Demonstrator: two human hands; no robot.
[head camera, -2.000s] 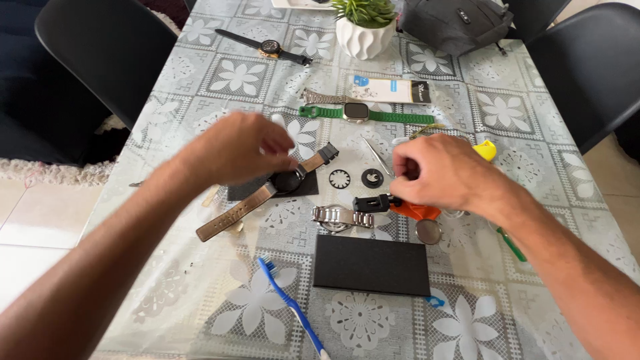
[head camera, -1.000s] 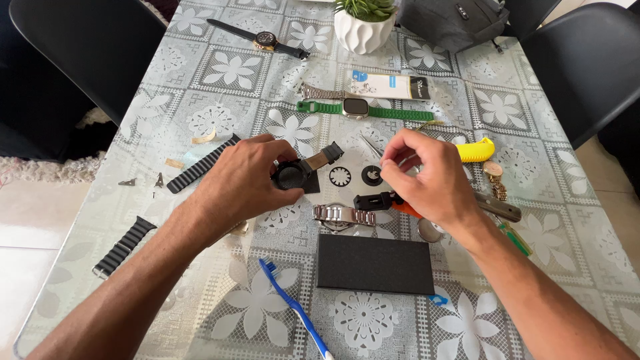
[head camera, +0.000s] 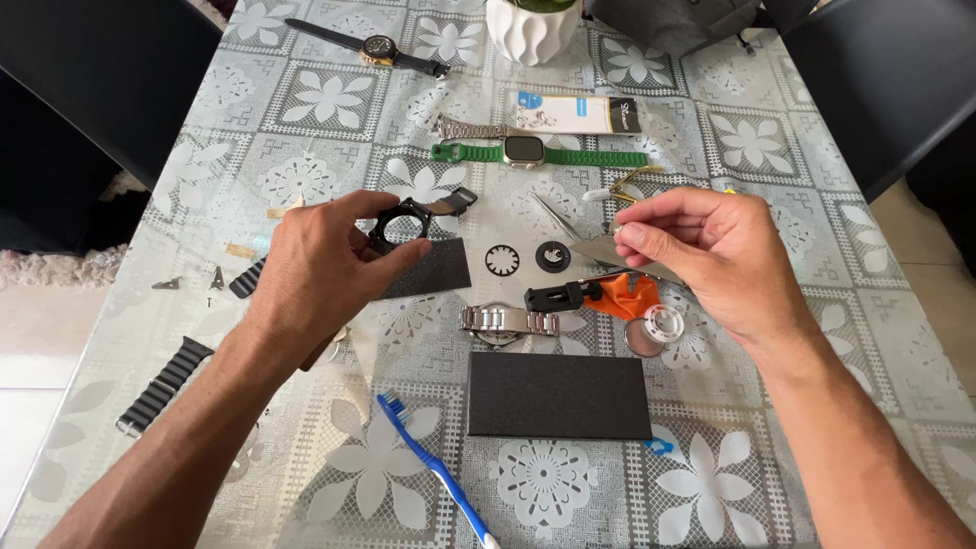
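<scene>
Between the thumb and fingers of my left hand (head camera: 328, 252) is a black ring-shaped watch case (head camera: 402, 224) with a strap attached, tilted above a dark flat pad (head camera: 435, 271). My right hand (head camera: 701, 259) pinches a tiny pale item at its fingertips, too small to identify. Left of that hand lie a watch movement on a black disc (head camera: 553, 256), a black notched dial ring (head camera: 502, 261) and metal tweezers (head camera: 555, 216). A black strap-link tool (head camera: 563, 296) rests beside an orange cloth (head camera: 624, 296). Below it is a steel bracelet watch (head camera: 507, 322).
A black box (head camera: 559, 396) and a blue toothbrush (head camera: 435, 465) lie near me. Farther off are a green-strapped smartwatch (head camera: 524, 151), a black-strapped watch (head camera: 379, 49), and a white plant pot (head camera: 531, 30). A black ribbed strap (head camera: 164, 385) lies left; a white ring (head camera: 663, 324) sits right.
The watch case in my left hand has been lifted and tilted, and its ring opening now shows. My right hand has moved slightly away to the right.
</scene>
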